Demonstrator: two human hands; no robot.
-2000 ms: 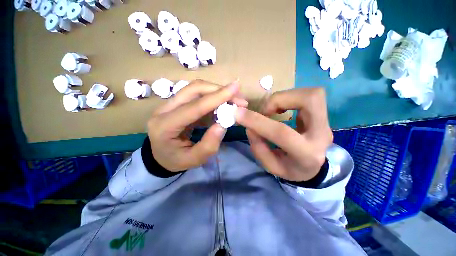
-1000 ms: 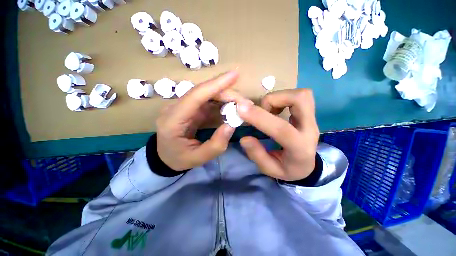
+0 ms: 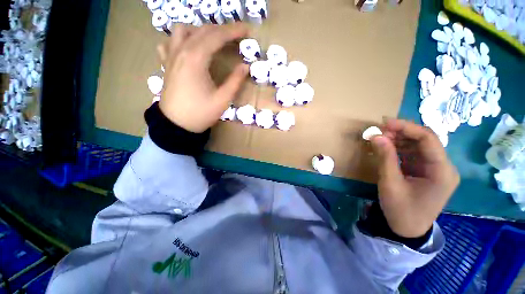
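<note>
My left hand (image 3: 198, 77) is over the left part of the cardboard (image 3: 345, 63), thumb and forefinger apart beside the leftmost white housing (image 3: 250, 49) of a cluster; no grip on it shows. The hand hides part of the housings behind it. My right hand (image 3: 415, 175) is at the right, its thumb tip at a loose white cap (image 3: 372, 133); fingers look apart, and no clear grip shows. A white capped housing (image 3: 323, 165) is near the cardboard's front edge. A short row of housings (image 3: 265, 118) lies in front of the cluster.
More housings (image 3: 210, 8) stand at the back. A heap of white caps (image 3: 457, 92) lies on the green surface at right, near a bottle on a white wipe (image 3: 509, 146). A yellow-rimmed tray (image 3: 489, 24) is far right; a black-edged tray (image 3: 62, 86) is left. Blue crates (image 3: 449, 252) are below the bench.
My hands have parted, left hand to the back left, right hand to the right. The held white part is out of them; a capped housing now shows near the front edge. The view has shifted.
</note>
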